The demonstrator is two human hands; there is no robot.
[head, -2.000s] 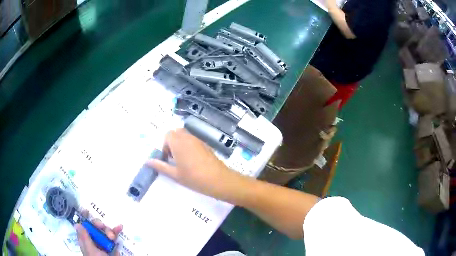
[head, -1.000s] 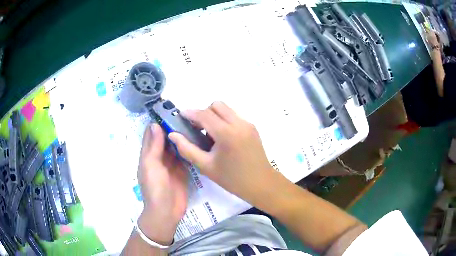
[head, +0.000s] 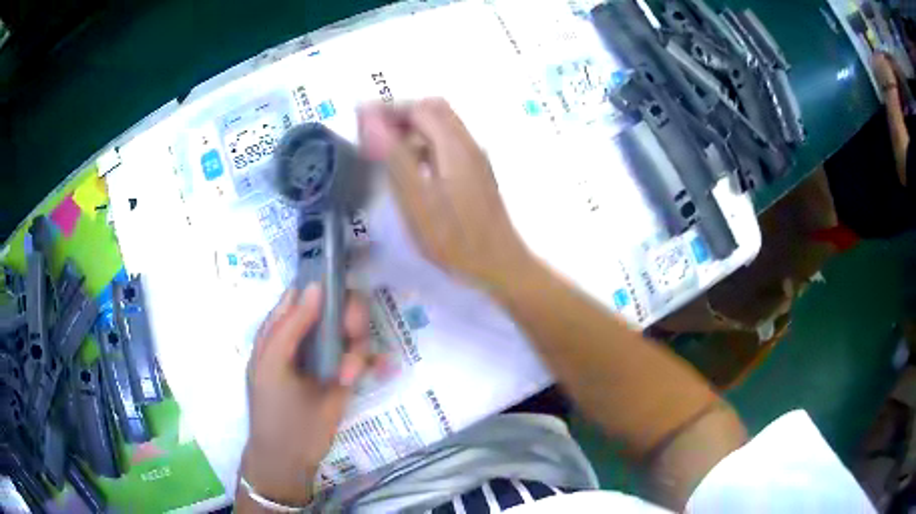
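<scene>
A grey fan (head: pixel 313 173) with a round vaned head and a grey handle stands out over the white sheet, slightly blurred. My left hand (head: pixel 301 387) grips its handle, with fingers around the lower part. A dark opening shows near the top of the handle, and no blue battery is visible. My right hand (head: pixel 432 186) is beside the fan head, to its right, blurred, with fingers bent. I cannot tell whether it touches the head or holds anything.
Grey handle shells (head: pixel 693 110) are piled at the upper right, and more shells (head: pixel 85 371) lie on a coloured sheet (head: pixel 166 467) at the left. The printed sheet (head: pixel 482 321) covers the table. A brown box (head: pixel 748 291) and a person's arm (head: pixel 892 110) are at the right.
The handle, which showed blue along its side, now appears grey and more upright. My right hand has moved off the handle, up beside the head. My left hand has closed around the handle.
</scene>
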